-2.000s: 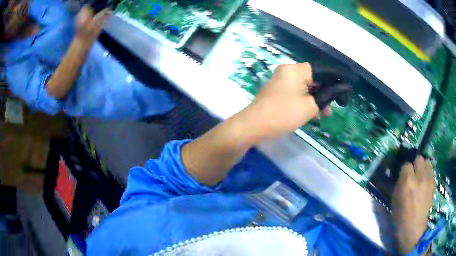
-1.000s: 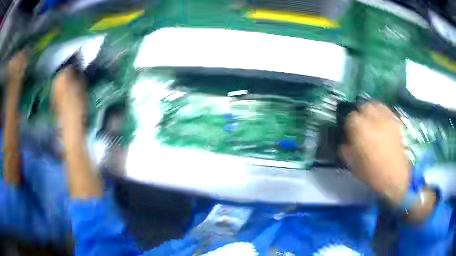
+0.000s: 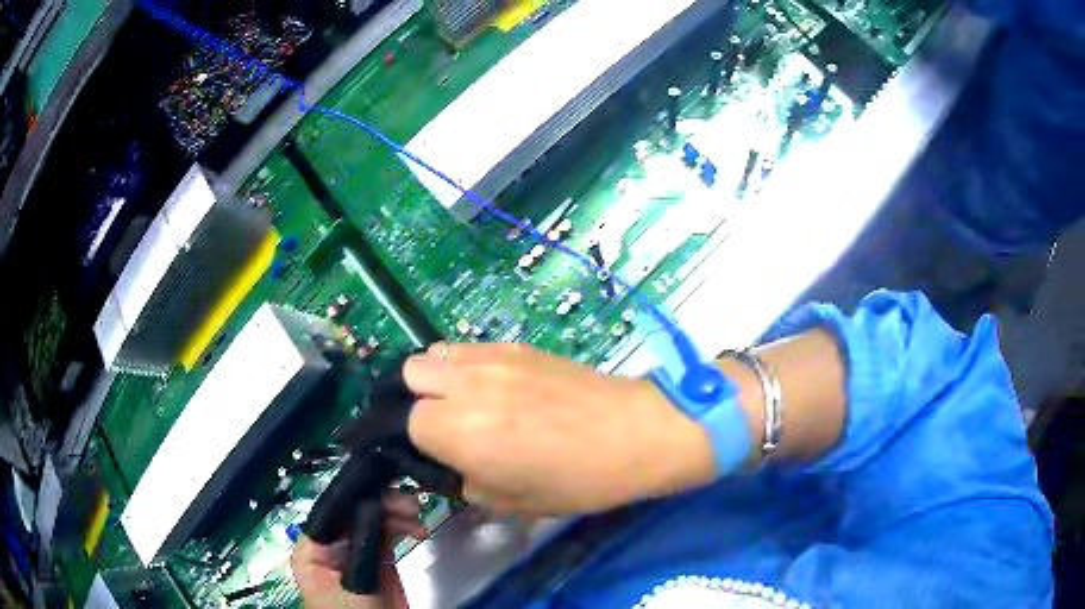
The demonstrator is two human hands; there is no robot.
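Observation:
My right hand (image 3: 547,422) reaches in from the right over a green circuit board (image 3: 393,208), near its front edge. It has black finger coverings, a blue wrist strap and a metal bangle. My left hand (image 3: 327,573) is low, partly cut off by the bottom edge. The black-covered fingers of the hands overlap in view; whether they touch or hold a part is unclear. A long white heat sink (image 3: 226,434) lies just beyond them, and small black and pale-topped parts stand on the board around them.
Another long heat sink (image 3: 559,101) lies at upper centre. A finned heat sink (image 3: 179,280) with a yellow strip (image 3: 232,297) stands at left. A thin blue cord (image 3: 411,155) crosses the board. A bin of small parts (image 3: 238,77) is beyond. A metal rail (image 3: 821,226) borders the front; dark blue cloth shows top right.
The view has turned left. My hands, apart before, are now close together at lower left. My right hand has moved across from the right side. The other worker's arm is out of view.

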